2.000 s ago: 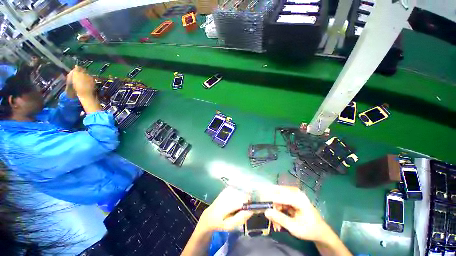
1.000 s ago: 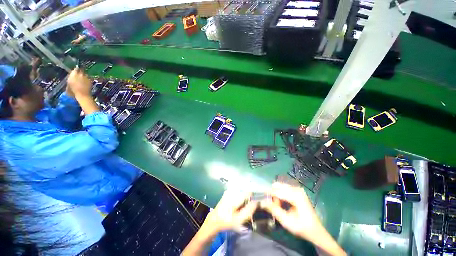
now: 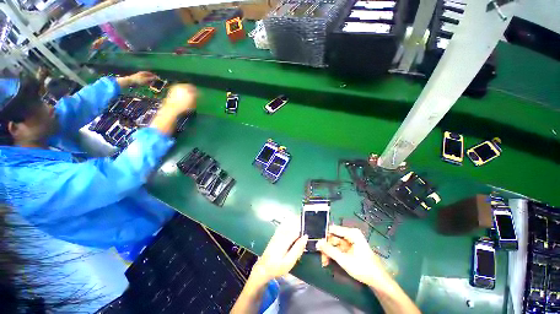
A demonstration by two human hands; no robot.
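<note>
A phone unit (image 3: 315,219) with a dark screen and pale rim is held upright, screen towards me, above the bench's front edge. My left hand (image 3: 279,250) grips its left side, thumb at the lower left corner. My right hand (image 3: 351,251) has its fingers at the lower right corner. The fingers hide the lower end of the unit. Black middle frames (image 3: 374,196) lie in a tangled pile behind my right hand. Two blue-edged phone units (image 3: 272,160) lie on the mat beyond my hands.
Black housings (image 3: 206,176) stand in a row left of centre. A white post (image 3: 439,86) rises behind the frame pile. A brown block (image 3: 465,214), two phones (image 3: 484,262) and a blister tray (image 3: 543,257) are at right. The conveyor (image 3: 344,110) carries phones. A worker (image 3: 73,165) sits at left.
The phone unit has been raised and turned so its screen faces me; my hands moved from its top to its lower sides. Conveyor phones shifted right. The neighbouring worker's arms reached out.
</note>
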